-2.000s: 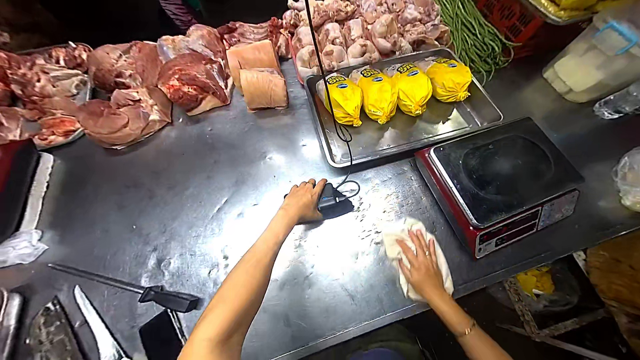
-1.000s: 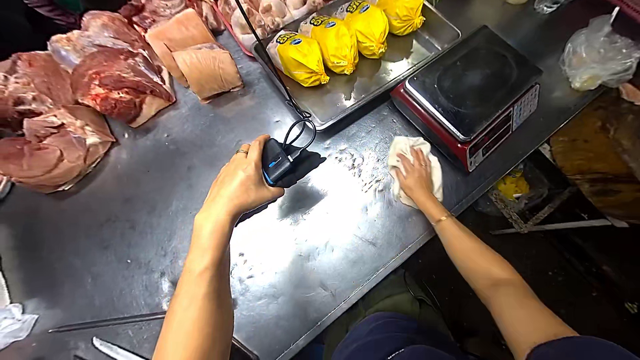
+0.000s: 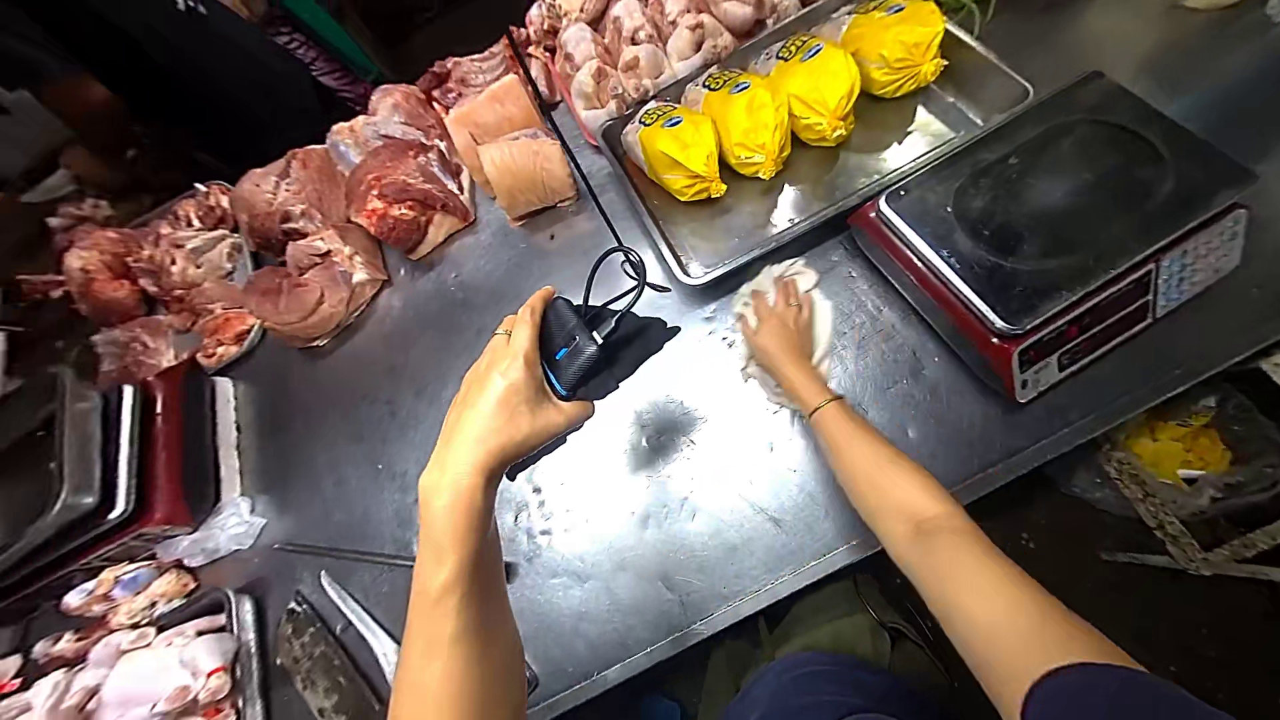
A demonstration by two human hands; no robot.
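Note:
My left hand (image 3: 515,395) grips a small black power bank (image 3: 568,345) with a looped black cable (image 3: 628,275) plugged into it, tilted up over its shadow on the metal counter (image 3: 640,540). My right hand (image 3: 780,335) presses a white cloth (image 3: 815,320) on the counter, between the metal tray's near edge and the red scale (image 3: 1065,215). A dark patch shows on the shiny surface between the hands. The cloth lies partly under the right palm and fingers.
Yellow-wrapped packages (image 3: 680,150) lie on a metal tray (image 3: 690,270) at the back. Raw meat pieces (image 3: 410,195) line the far left side. Near the front left are a sharpening steel (image 3: 345,553), a knife (image 3: 360,625), a dark broad blade (image 3: 320,660) and a tray of poultry pieces (image 3: 245,640).
My left hand has lifted the power bank off the counter, where it lay two seconds ago. My right hand has moved the cloth toward the tray's edge. The view has shifted.

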